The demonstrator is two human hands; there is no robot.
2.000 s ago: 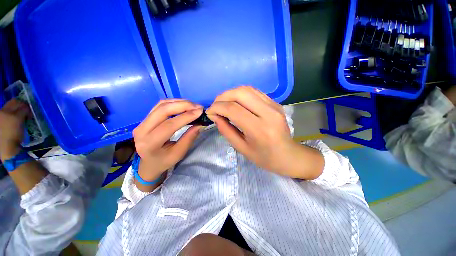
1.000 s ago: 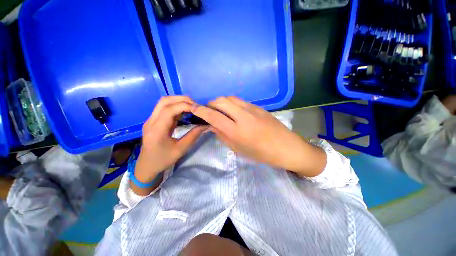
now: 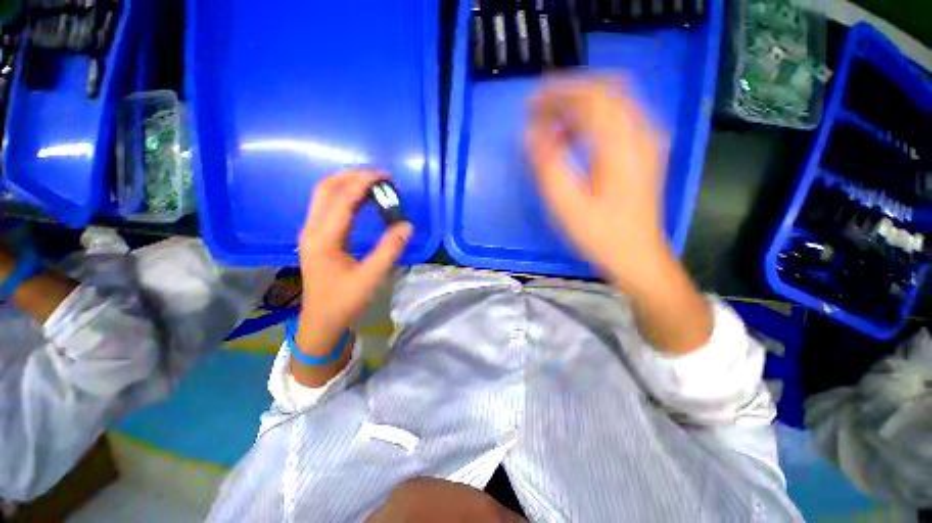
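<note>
My left hand (image 3: 345, 245) holds a small black unit (image 3: 387, 200) between thumb and fingers, over the lower right corner of the left blue tray (image 3: 307, 92). The unit shows a pale, bright end. My right hand (image 3: 603, 169) is blurred and raised over the right blue tray (image 3: 491, 220); its thumb and fingers look apart, but whether it holds anything cannot be told. A row of black units (image 3: 516, 39) lies at the far side of the right tray.
Clear boxes of green pieces stand left (image 3: 160, 158) and right (image 3: 780, 63) of the two trays. A neighbouring blue tray (image 3: 853, 220) at the right holds rows of black parts. Another blue tray (image 3: 51, 148) is at far left. White sleeves of people show at both sides.
My hands have parted; the right has gone up and right over the right tray. The black unit seen lying in the left tray is gone from there. The view has shifted.
</note>
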